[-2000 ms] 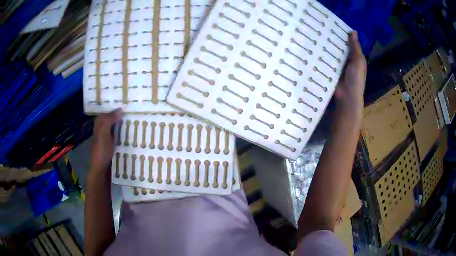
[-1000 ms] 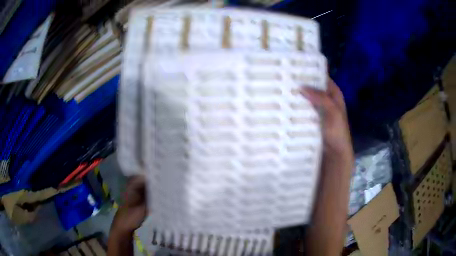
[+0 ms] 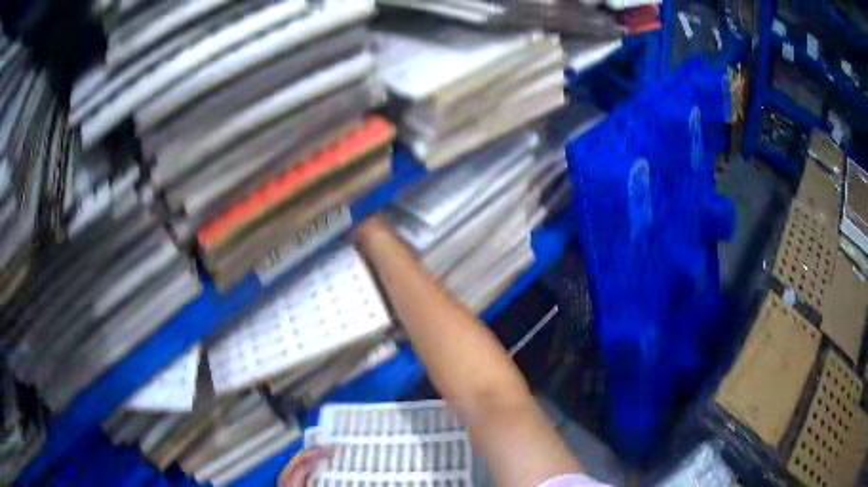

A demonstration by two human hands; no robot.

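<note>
A white slotted tray (image 3: 300, 319) lies tilted on a blue shelf, on top of other boards. My right hand (image 3: 373, 231) reaches into the shelf at this tray's upper right corner; its fingers are small and blurred, so I cannot tell if they grip it. My left hand (image 3: 306, 466), cut by the bottom edge, holds the left edge of white trays (image 3: 395, 442) with rows of narrow slots, low in front of me. The lower part of these trays is out of the picture.
Stacks of trays (image 3: 485, 90) fill the blue rack (image 3: 419, 171), one with an orange-red layer (image 3: 300, 181). A blue plastic pallet (image 3: 647, 219) stands upright right of the rack. Brown perforated cardboard (image 3: 823, 418) is at the far right, with clear plastic wrap (image 3: 700, 468) below.
The view has turned toward the rack. My right hand has left the held trays and reached forward into the shelf. My left hand and its trays are now lower in the picture.
</note>
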